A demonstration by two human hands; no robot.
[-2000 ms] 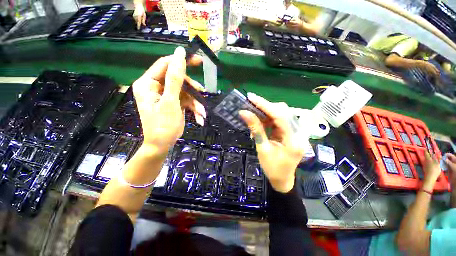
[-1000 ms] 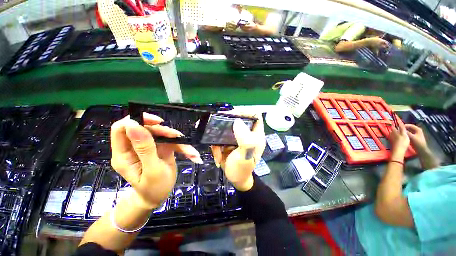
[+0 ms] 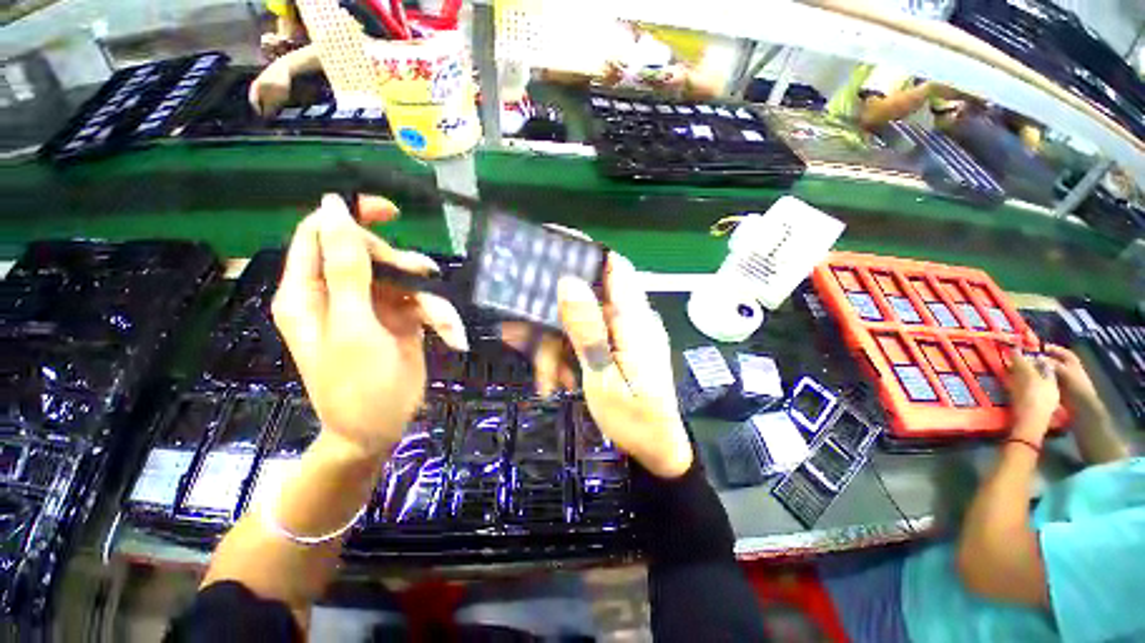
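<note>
My left hand [image 3: 358,314] holds a thin black phone front housing [image 3: 399,258], seen nearly edge-on and blurred, between thumb and fingers. My right hand [image 3: 609,339] holds a dark keypad [image 3: 527,266] with a grid of pale keys, its face towards me. The keypad is beside the housing's right end; whether they touch is hidden by blur. Both hands are raised above a glossy black blister tray [image 3: 477,471], with pale pieces in its left pockets.
Keypad stacks [image 3: 756,383] and open frames [image 3: 831,440] lie at right, below a white fan [image 3: 728,310]. Beyond is a red tray [image 3: 917,339] with a neighbour's hands [image 3: 1040,389]. A second black tray [image 3: 75,352] lies left. A printed tub [image 3: 427,94] stands ahead.
Since a second ago the keypad's face has turned more towards me and it has risen slightly relative to the tray. The housing is now more edge-on. The whole view has shifted a little.
</note>
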